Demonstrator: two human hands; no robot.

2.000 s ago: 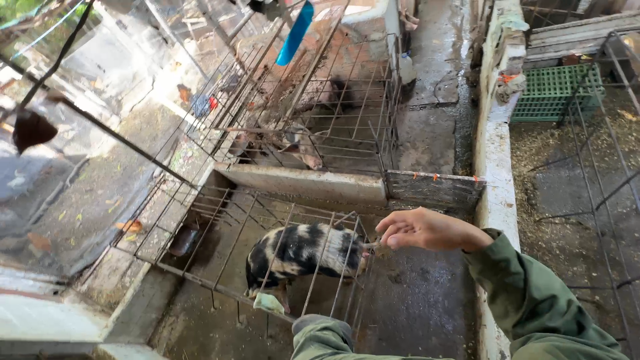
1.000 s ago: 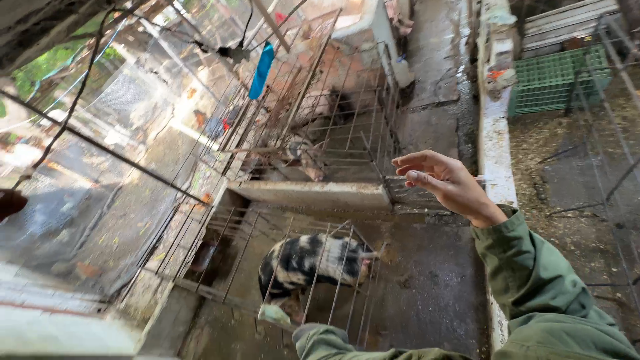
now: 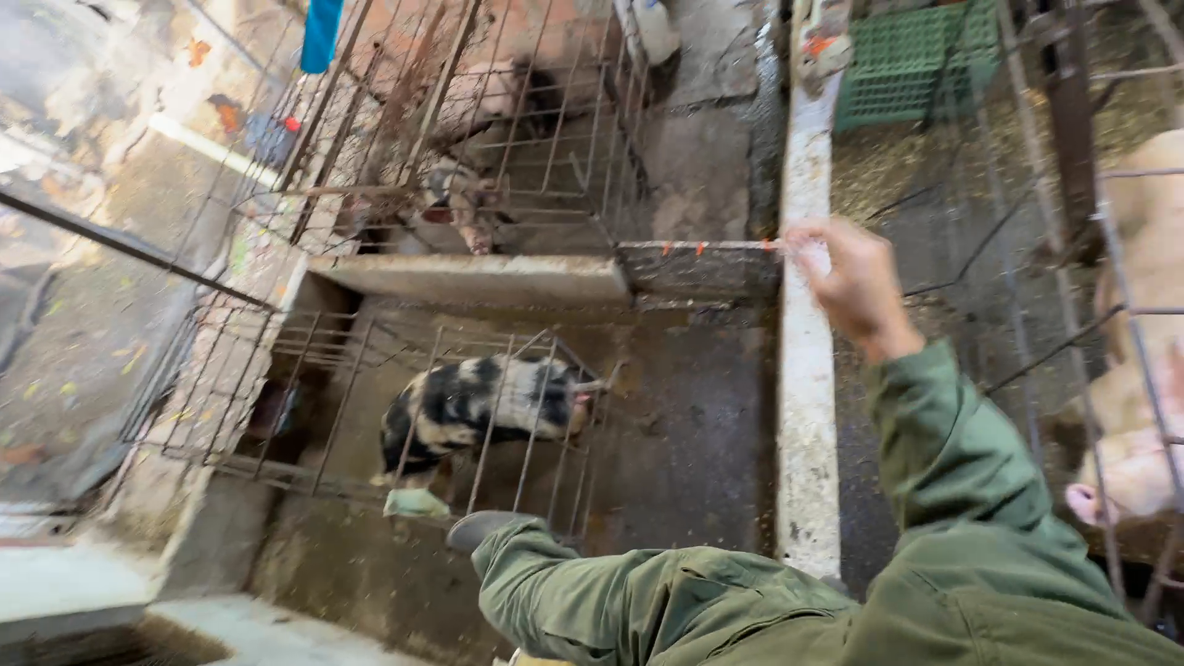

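My right hand (image 3: pixel 846 277), in a green sleeve, is over the pale concrete wall (image 3: pixel 807 416) with its fingers curled. The fingertips are beside the end of a board with orange marks (image 3: pixel 698 268); blur hides whether they grip anything. Left of the wall, a black-and-white spotted pig (image 3: pixel 490 402) stands within a metal-bar crate (image 3: pixel 365 398), its body partly behind the bars. A green trouser leg (image 3: pixel 638 592) with a grey shoe (image 3: pixel 486 529) reaches in from below, beside the crate. My left hand is out of view.
Another barred pen (image 3: pixel 555 176) with pigs lies beyond a low concrete divider (image 3: pixel 472 277). A green plastic crate (image 3: pixel 911 65) is at upper right. Pink pigs (image 3: pixel 1142 388) are behind bars at right. A blue object (image 3: pixel 321 37) hangs at the top.
My right hand has moved from near the spotted pig's crate to over the concrete wall, and its fingers are more curled. The view has shifted, bringing pink pigs into sight at right.
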